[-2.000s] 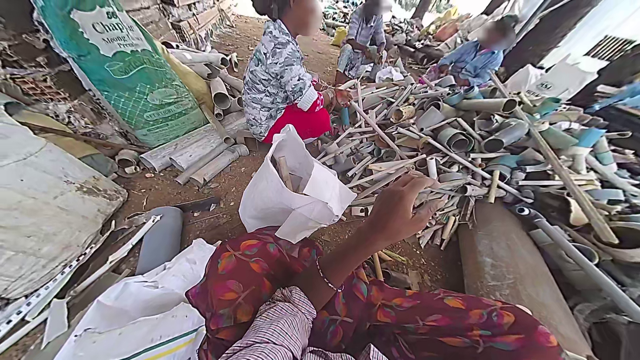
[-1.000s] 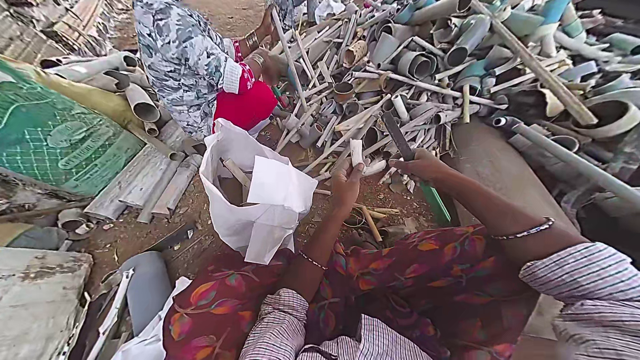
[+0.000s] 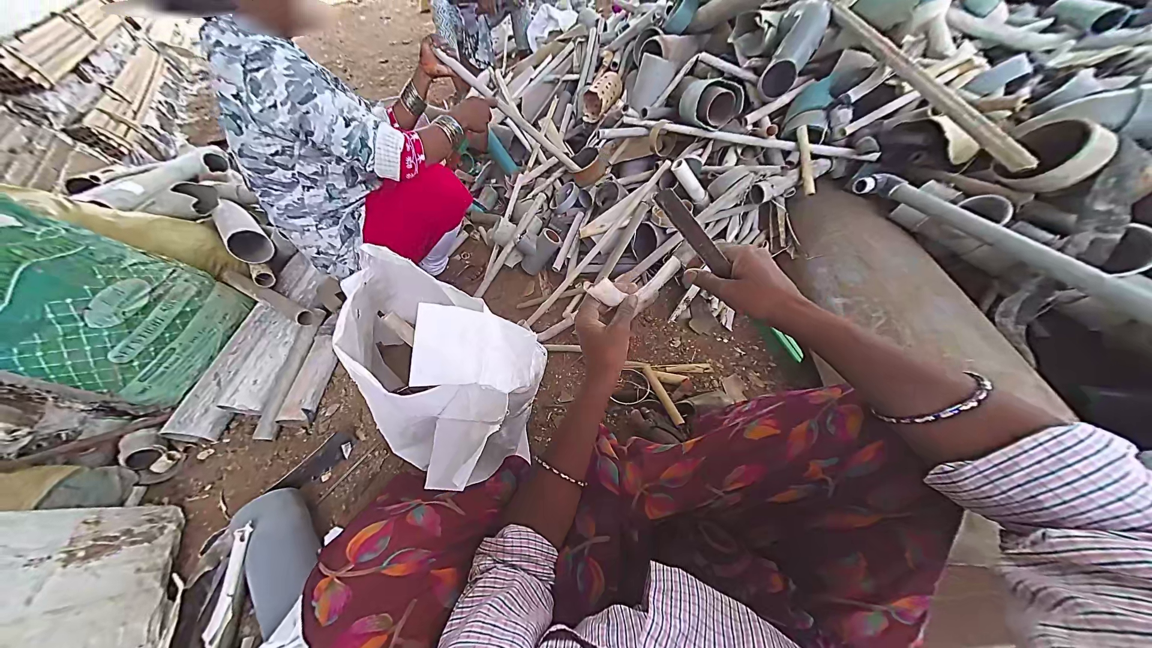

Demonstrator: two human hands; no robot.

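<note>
My left hand [image 3: 605, 335] grips a short white piece of plastic pipe [image 3: 608, 292] between thumb and fingers, above my lap. To its right, my right hand [image 3: 751, 286] is closed around a dark flat metal blade [image 3: 691, 231] that points up and to the left. The blade's tip is apart from the white piece. A green handle-like thing [image 3: 785, 342] shows below my right wrist; whether it joins the blade cannot be told. Left of my left hand stands a white woven sack [image 3: 432, 360] with its mouth open and pipe pieces inside.
A large heap of scrap pipes [image 3: 720, 117] spreads ahead and to the right. A large brown pipe [image 3: 886, 288] lies beside my right forearm. A person [image 3: 297, 144] in a patterned shirt sits at the upper left, holding a long pipe. Green netted sacking [image 3: 108, 306] lies at the left.
Two seconds ago one raised hand showed, with no piece visible in it. A second ago both hands were over my lap with the white piece and the blade. The view has tilted down.
</note>
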